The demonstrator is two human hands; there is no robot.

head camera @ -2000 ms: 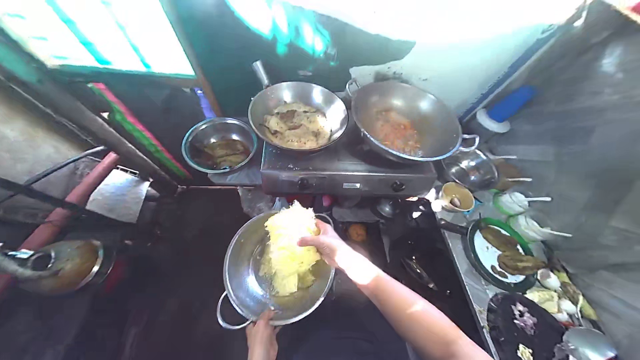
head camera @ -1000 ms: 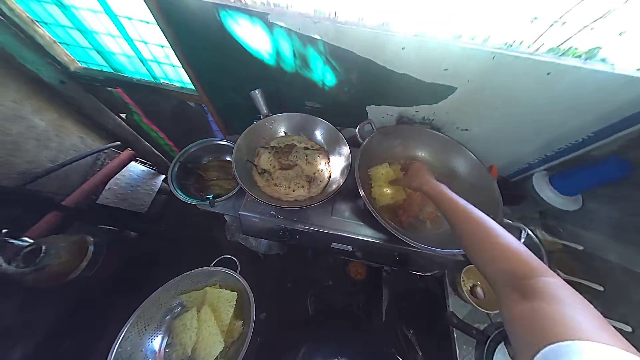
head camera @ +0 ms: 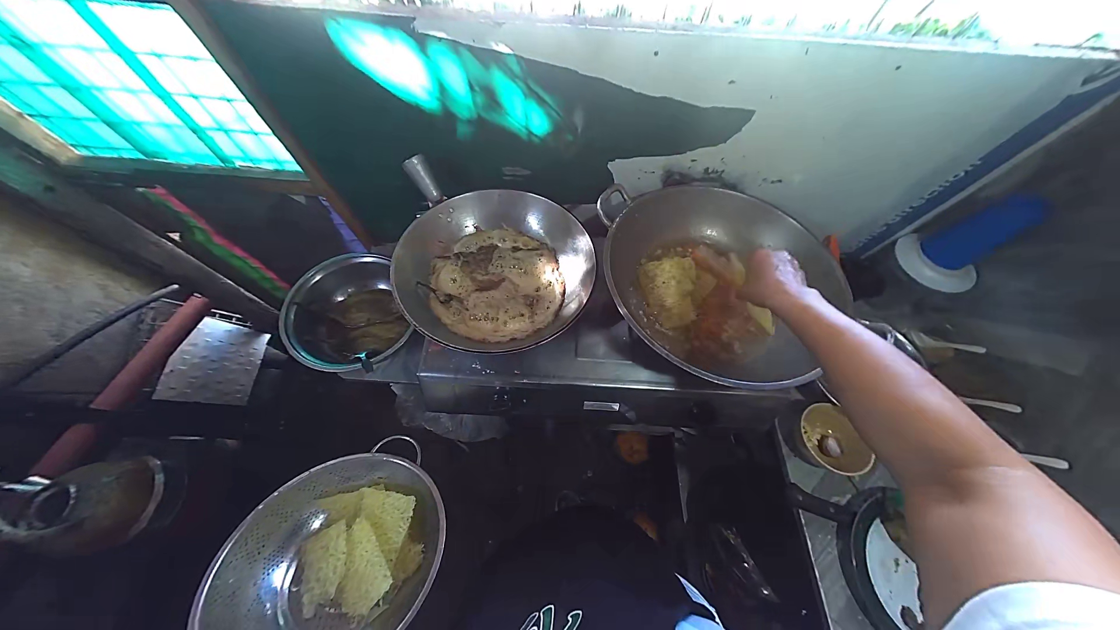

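My right hand is over the large metal wok on the right burner, its fingers at yellow porous pieces that lie in a reddish mixture. The fingers are partly blurred, so whether they hold a piece is unclear. At the lower left stands a perforated metal colander with several yellow pieces in it. My left hand is out of view. A second metal pan holds a flat, browned, bubbling food.
The two-burner stove stands against the wall. Left of it is a steel bowl with brownish food. At the right are a yellowish cup, a plate in a dark pan and white-handled utensils.
My right hand went from the colander to the right wok, where more yellow pieces now lie. My left hand, on the colander's rim two seconds ago, is out of view. The view has shifted.
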